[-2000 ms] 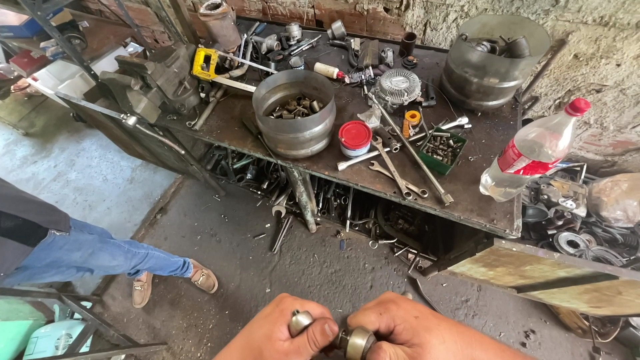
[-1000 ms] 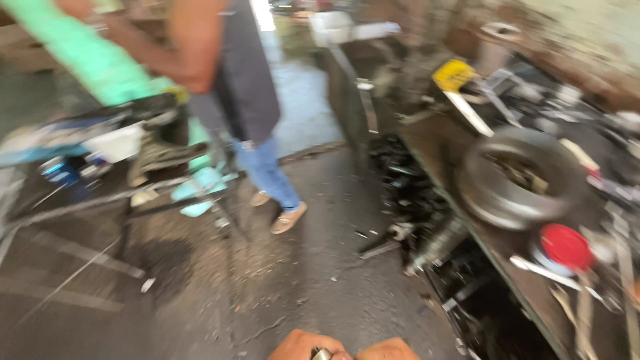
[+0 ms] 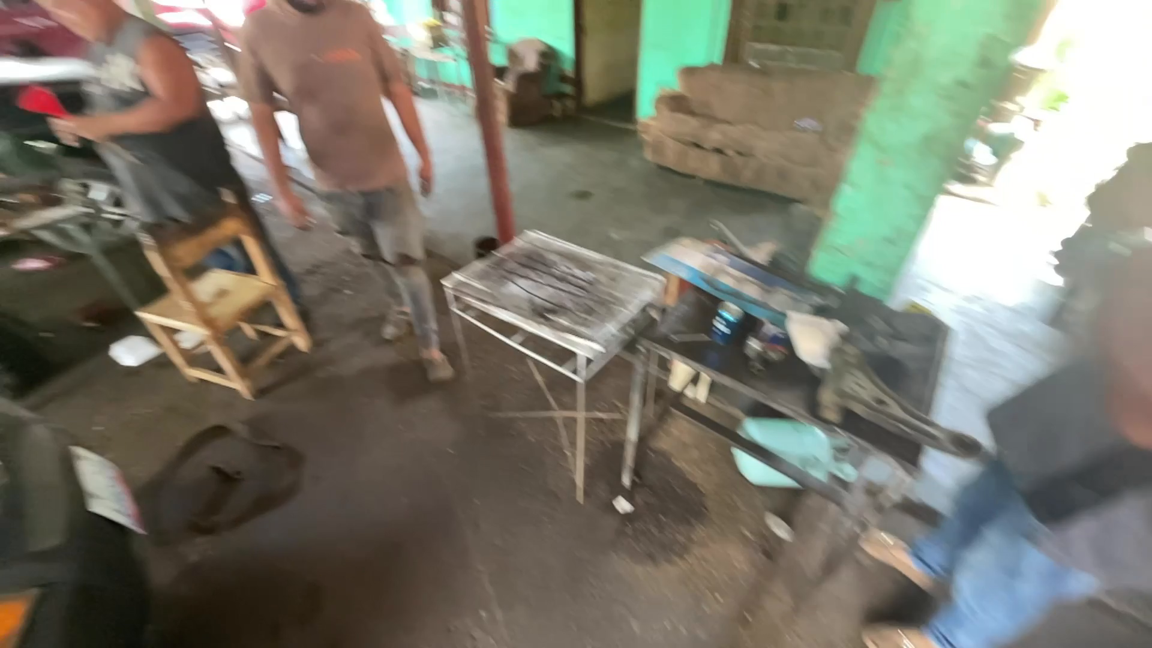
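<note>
Neither of my hands shows in the head view now, so whatever they hold is out of sight. A metal-framed table (image 3: 585,346) with dark rods or marks on its top stands mid-view. Right of it is a dark workbench (image 3: 702,355) bearing a blue can (image 3: 725,321), a white cloth or paper (image 3: 813,337) and a rusty metal arm-shaped part (image 3: 886,409). A turquoise plastic container (image 3: 783,452) is beneath the bench. The picture is blurred.
A wooden chair (image 3: 220,297) stands at left, near two people (image 3: 162,108) (image 3: 333,99). Another person (image 3: 1017,531) is at the right edge. A vehicle (image 3: 54,531) fills the lower left. A red post (image 3: 489,126), a green pillar (image 3: 909,135) and a brown sofa (image 3: 765,130) stand farther back.
The view has swung far to the left, away from the cluttered bench. My hands, together on a metal part two seconds ago, have left the picture.
</note>
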